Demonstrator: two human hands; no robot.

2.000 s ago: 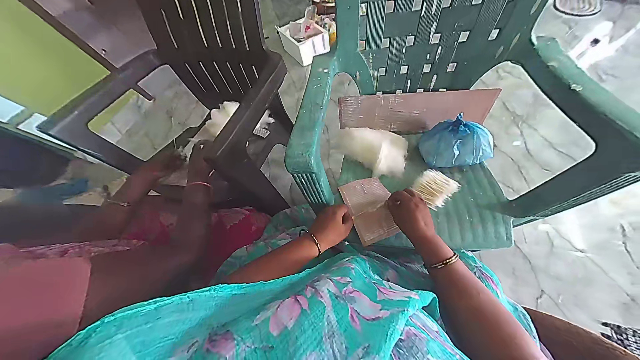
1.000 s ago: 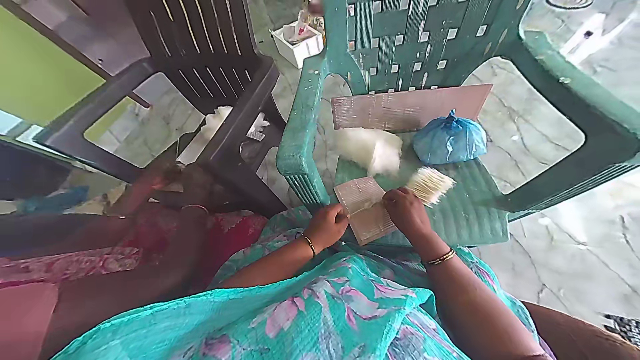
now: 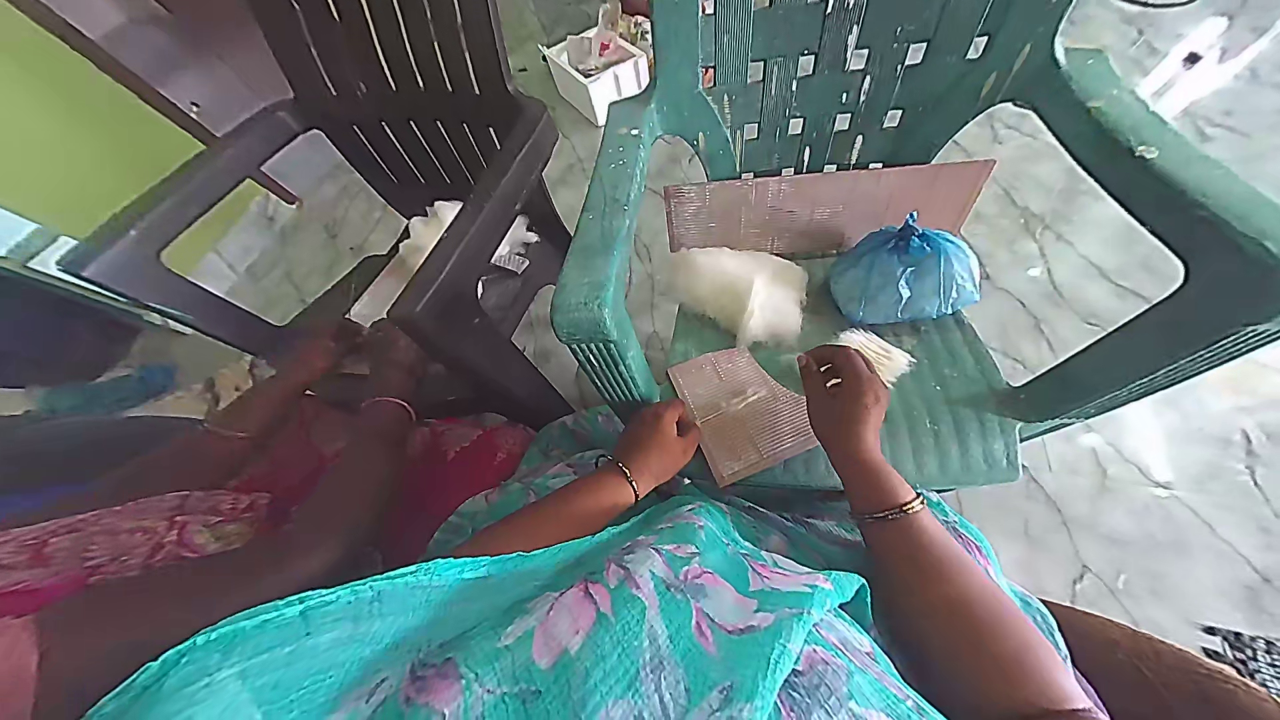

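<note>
My left hand (image 3: 655, 445) grips the left edge of a ribbed cardboard piece (image 3: 750, 420), which lies at the front of a green plastic chair's seat. A small pale bit rests on the cardboard. My right hand (image 3: 845, 400) is raised over the cardboard's right side, its fingers bent; whether it holds anything is unclear. Right behind its fingers lies a bundle of cream-white cotton wicks (image 3: 878, 355). Farther back on the seat are a fluffy block of white cotton (image 3: 745, 295) and a knotted blue plastic bag (image 3: 905, 275).
A larger cardboard sheet (image 3: 830, 208) leans at the green chair's back (image 3: 850, 80). At left, a co-worker's hands (image 3: 365, 355) work beside a dark plastic chair (image 3: 460, 240) with white material on it. A white container (image 3: 598, 80) with items stands on the marble floor.
My right hand has lifted from the cardboard and moved beside the wick bundle, uncovering more of the cardboard. My left hand has stayed at the cardboard's left edge.
</note>
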